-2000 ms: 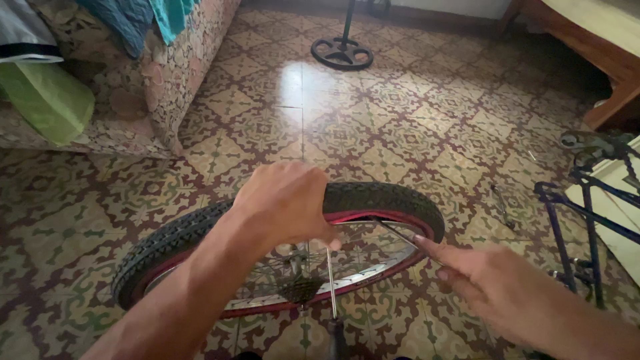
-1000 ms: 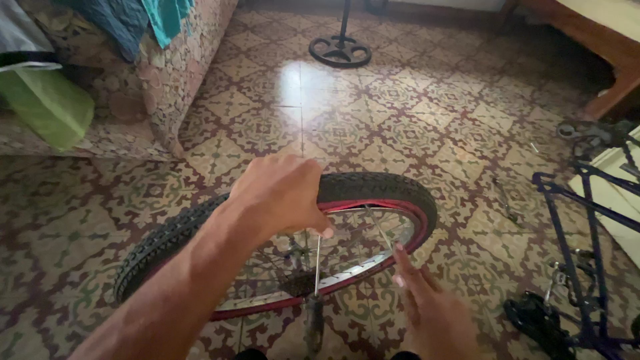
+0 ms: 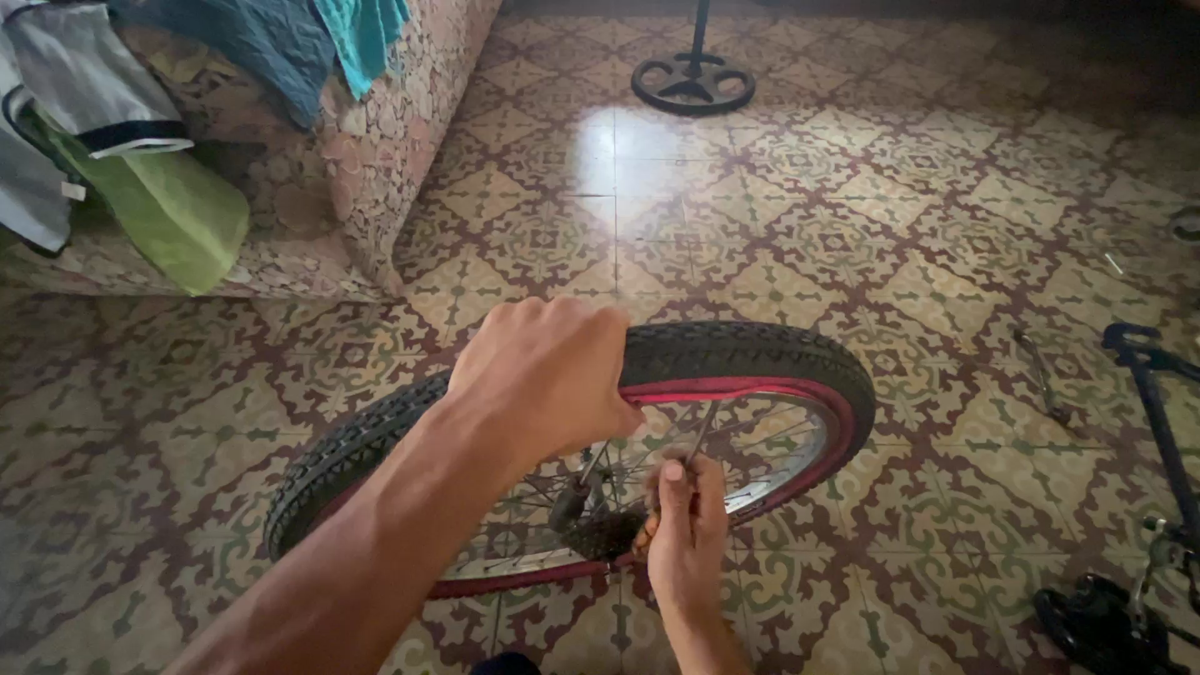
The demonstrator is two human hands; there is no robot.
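Observation:
A bicycle wheel with a knobby black tyre (image 3: 750, 345) and a red inner edge leans toward me over the floor. My left hand (image 3: 548, 375) grips the tyre's upper part. Close to its thumb, the thin shaft of a dark-handled tool (image 3: 567, 506) crosses the spokes; its tip is hidden. My right hand (image 3: 689, 525) is closed around another thin metal tool (image 3: 701, 431), whose shaft reaches up to the red edge of the tyre. An orange handle end shows beside that hand. The rear sprocket cluster (image 3: 609, 534) sits at the hub, partly hidden by the hand.
A dark bicycle frame (image 3: 1162, 422) with a black part (image 3: 1097, 623) lies at the right edge. A slim metal tool (image 3: 1042, 380) rests on the patterned tile floor. Clothes hang over a covered piece of furniture (image 3: 375, 187) at upper left. A round black stand base (image 3: 694, 84) stands behind the wheel.
My right hand has moved left and inward, toward the hub, and its tool shaft now stands steeper against the rim. My left hand stays on the tyre. The other tool's shaft has tilted.

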